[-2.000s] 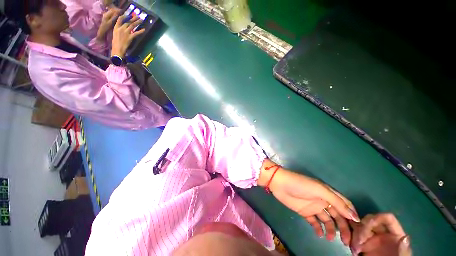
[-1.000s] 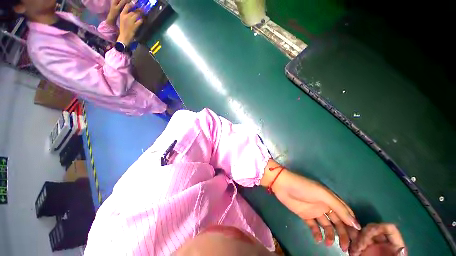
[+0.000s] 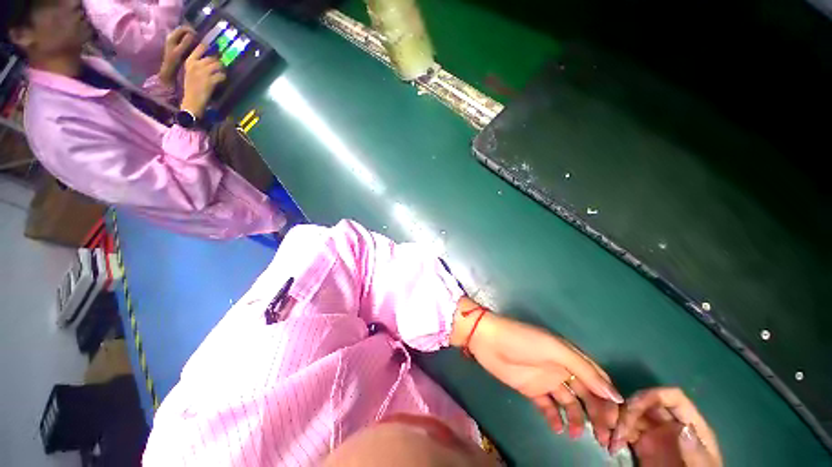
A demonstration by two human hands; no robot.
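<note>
My left hand, with a red string bracelet at the wrist and a thin gold ring, reaches over the dark green bench top. Its fingers are loosely bent and slightly apart, with nothing visible in them. My right hand is at the bottom right, partly cut off by the frame edge. Its fingers are curled and meet my left fingertips. Whether anything small is between the fingertips cannot be told. My pink striped sleeve covers the left arm.
A dark raised mat with a worn edge lies to the right. A worn metal rail and a yellow-wrapped post stand at the top. At the upper left, a person in a pink smock touches phones in a black tray.
The view has shifted, so the scene sits further left. My hands stay together with small finger movements. The other person's phone screens now show green and white instead of blue.
</note>
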